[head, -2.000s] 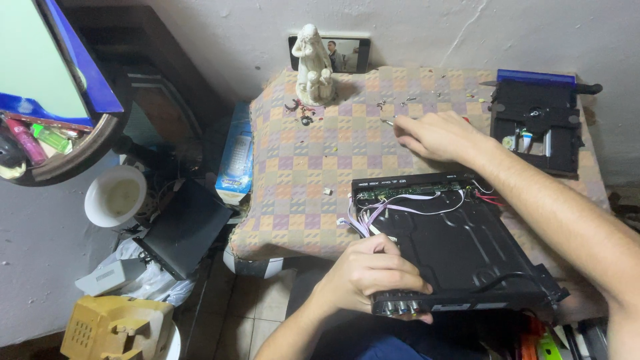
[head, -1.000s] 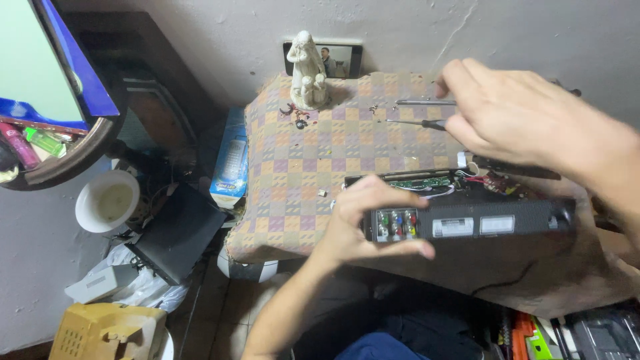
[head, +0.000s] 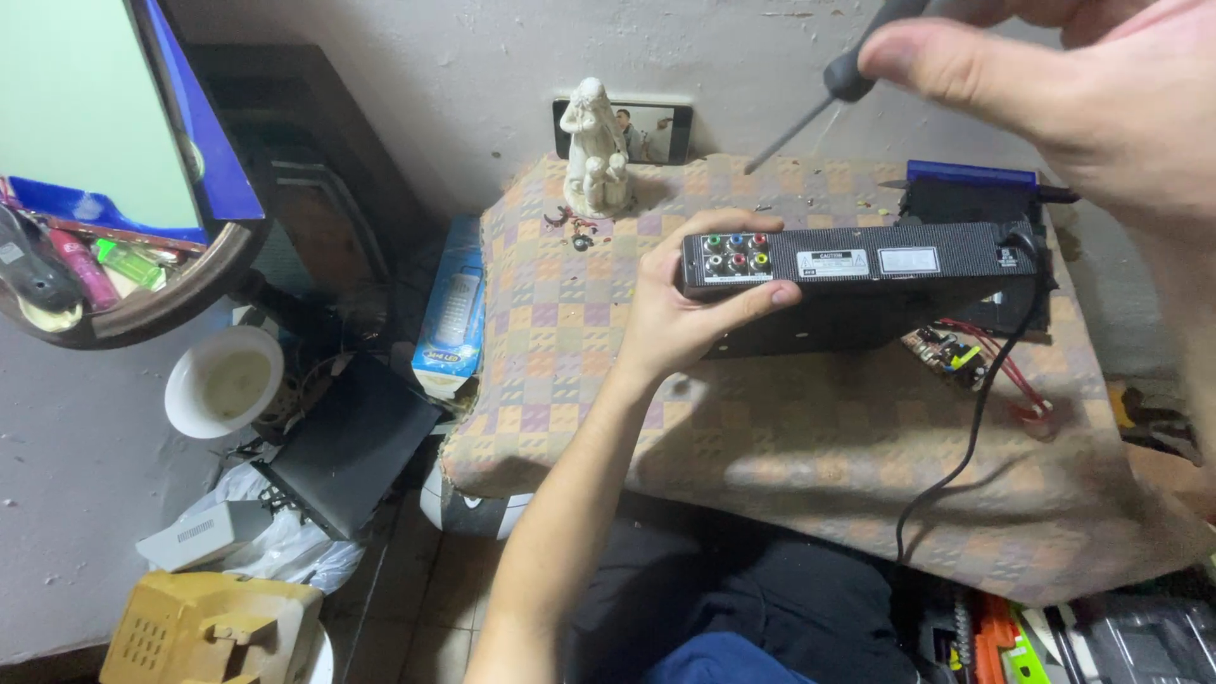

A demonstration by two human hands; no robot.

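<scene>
My left hand (head: 698, 299) grips the left end of a black DVD player chassis (head: 874, 258), tilted up so its back panel with coloured RCA jacks (head: 737, 254) faces me. In my right hand (head: 1054, 85), at the upper right, is a screwdriver (head: 803, 128) with a dark handle, its tip pointing down and left, away from the chassis. A black power cord (head: 971, 437) hangs from the panel's right end. Below that end, a circuit board (head: 945, 359) with red wires (head: 1009, 380) rests on the patterned cloth.
A white figurine (head: 594, 157) stands before a phone (head: 665, 133) leaning on the wall. Small dark bits (head: 579, 237) lie near it. A black part with a blue edge (head: 971, 180) lies at the back right. A blue box (head: 451, 318) stands at the cloth's left edge.
The chassis, lying flat at first, is now tilted up in my left hand. My right hand has taken up the screwdriver and moved up and right. The circuit board with red wires now shows outside the chassis.
</scene>
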